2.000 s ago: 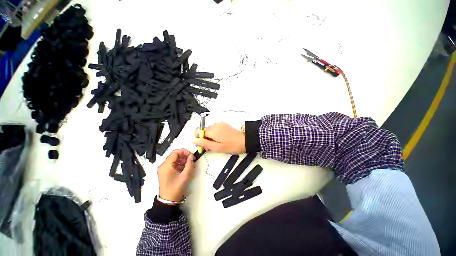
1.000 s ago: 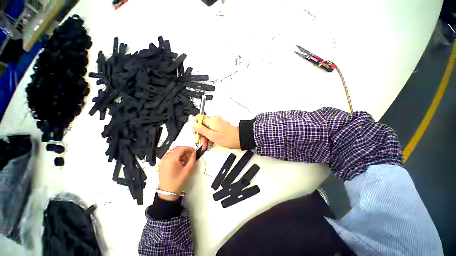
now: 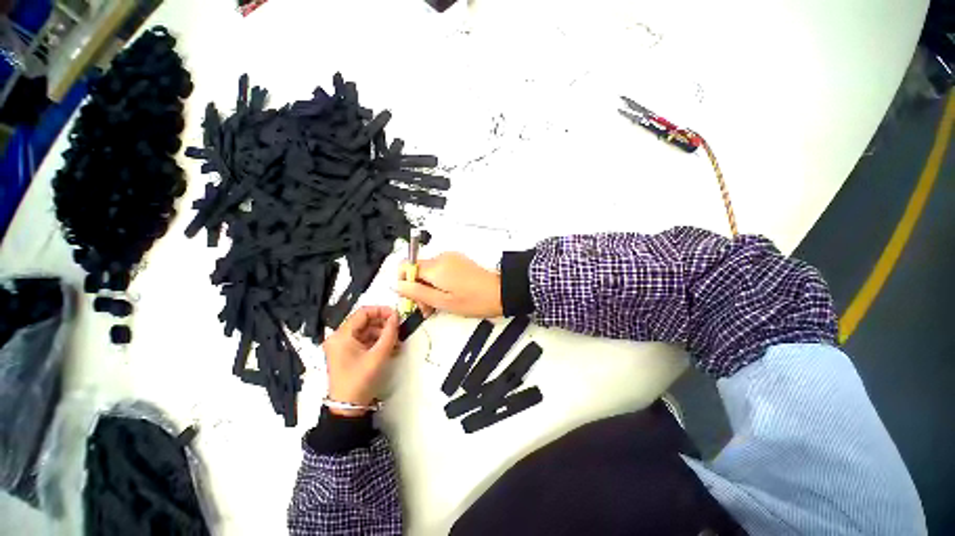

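Note:
My right hand (image 3: 452, 285) is shut on a slim yellow-handled tool (image 3: 408, 276), its metal end pointing up toward the heap. My left hand (image 3: 359, 354) grips the near end of a black fabric tab (image 3: 412, 324), at the right hand's fingers. The tool's lower end is close to the tab; whether it touches is hidden by fingers. A big heap of black tabs (image 3: 304, 188) lies just beyond my hands. Several set-aside tabs (image 3: 495, 374) lie near the dark apron.
Red-handled snips (image 3: 664, 130) lie at right, tied to a twisted cord (image 3: 722, 186). A pile of small black pieces (image 3: 123, 157) is at far left. Clear bags with black contents (image 3: 143, 473) lie lower left. Thread wisps are scattered on the white table (image 3: 586, 63).
Since a second ago, the tool and right hand have shifted slightly down and left. My left hand has moved slightly left. More of the tab now shows below the right hand.

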